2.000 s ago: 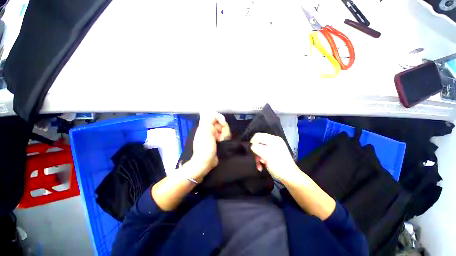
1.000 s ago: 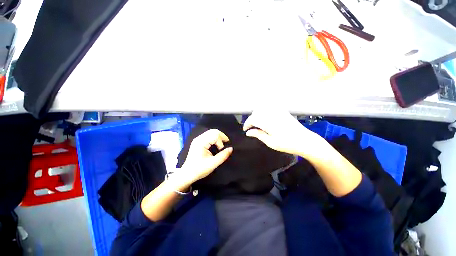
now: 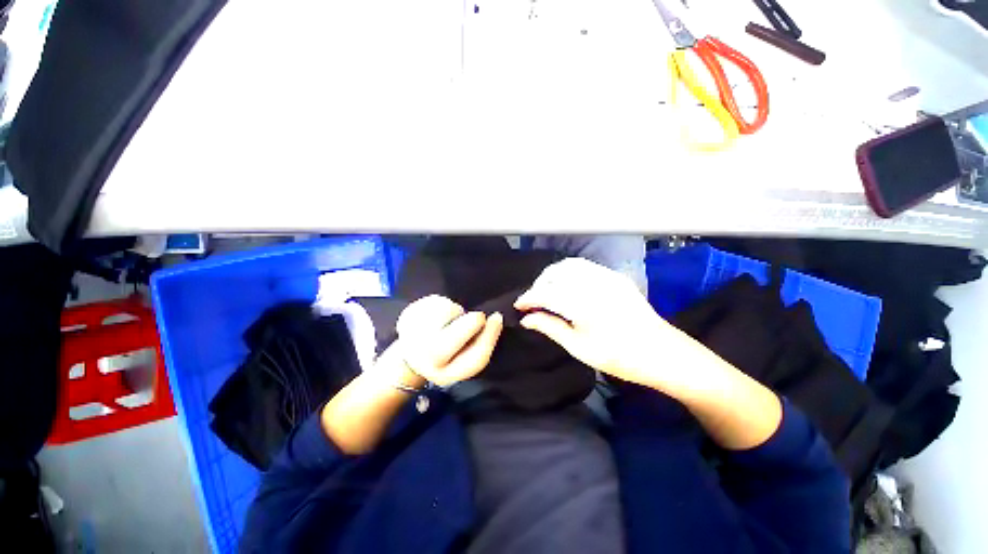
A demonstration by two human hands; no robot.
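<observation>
Black fabric pieces [image 3: 542, 373] lie bunched on my lap, below the table's front edge. My left hand [image 3: 446, 341] is over the left part of the fabric with its fingers curled and fingertips together. My right hand [image 3: 590, 314] is over the right part, thumb and fingers bent towards the left fingertips, with a small gap between the hands. I cannot tell whether either hand pinches fabric or a thin thread.
White table [image 3: 379, 130] ahead bears black fabric [image 3: 92, 103] at left, scissors [image 3: 715, 92], a dark red-brown bar [image 3: 785, 43], a black tool [image 3: 777, 15] and a phone [image 3: 912, 168]. Blue bins [image 3: 186, 357] with black pieces flank my lap; a red crate [image 3: 108, 373] stands left.
Both hands have moved off their earlier grip on the raised black fabric, which now lies lower. Since one second ago my left fingers have closed together and my right hand has come slightly lower.
</observation>
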